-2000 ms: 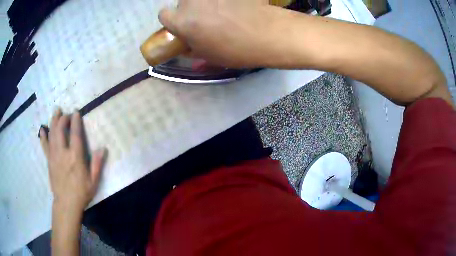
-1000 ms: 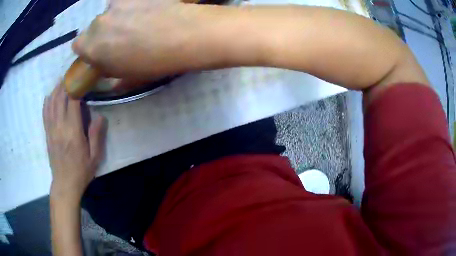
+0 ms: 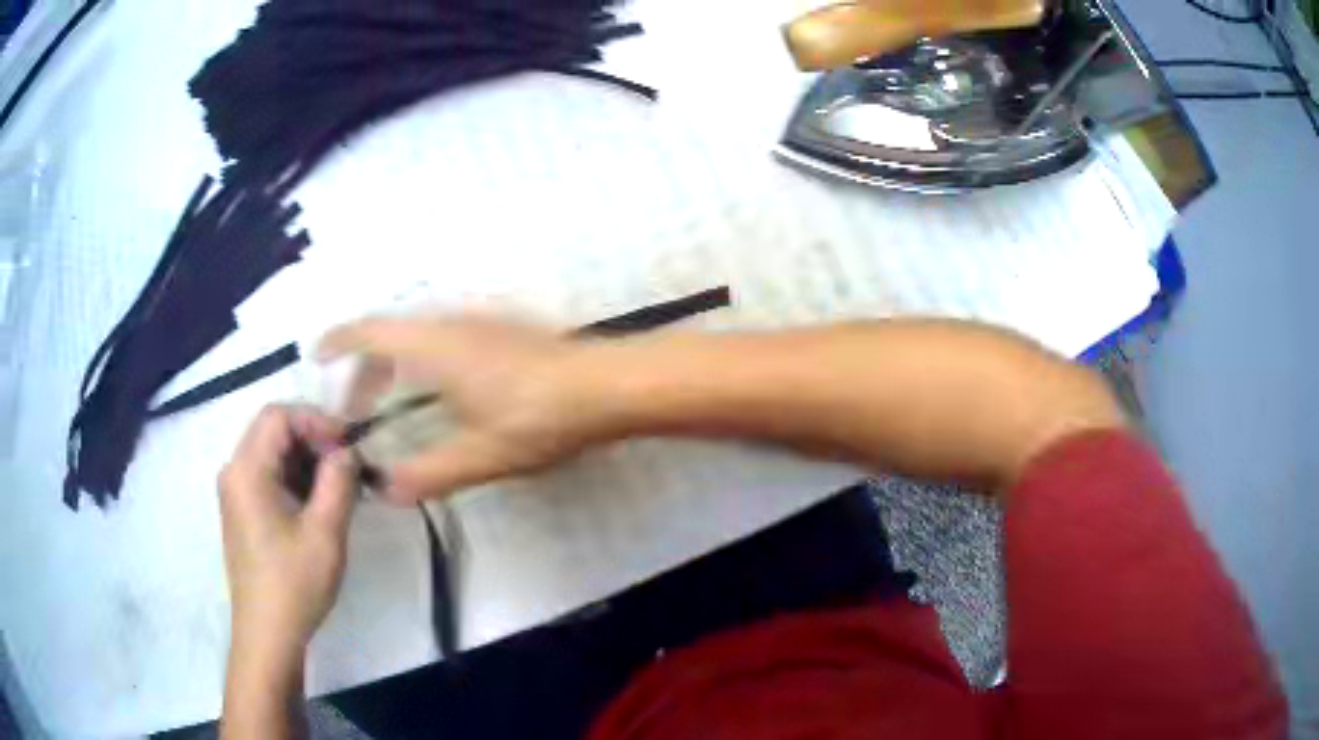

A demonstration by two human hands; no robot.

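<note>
My left hand (image 3: 289, 509) pinches a narrow dark fabric strip pair (image 3: 443, 578) near its joined end. One arm of it hangs down blurred towards the table's front edge; another runs behind my right wrist, and its end shows beyond the wrist. My right hand (image 3: 470, 405) is beside my left, fingers spread and blurred; whether it touches the strip is unclear. The steam iron (image 3: 940, 123), with an orange-brown wooden handle (image 3: 919, 26), stands at the upper right, touched by neither hand.
A large pile of dark strips (image 3: 391, 65) lies at the far side. A smaller bundle (image 3: 195, 311) fans out at the left, with one strip (image 3: 224, 383) beside it. The white table cover (image 3: 608, 217) lies under them. Dark cords (image 3: 1230, 80) run at the upper right.
My right hand has let go of the iron, which now stands at the upper right. Both hands are together at the strip, my left fingers now pinching it. The view has shifted, showing more of the piles.
</note>
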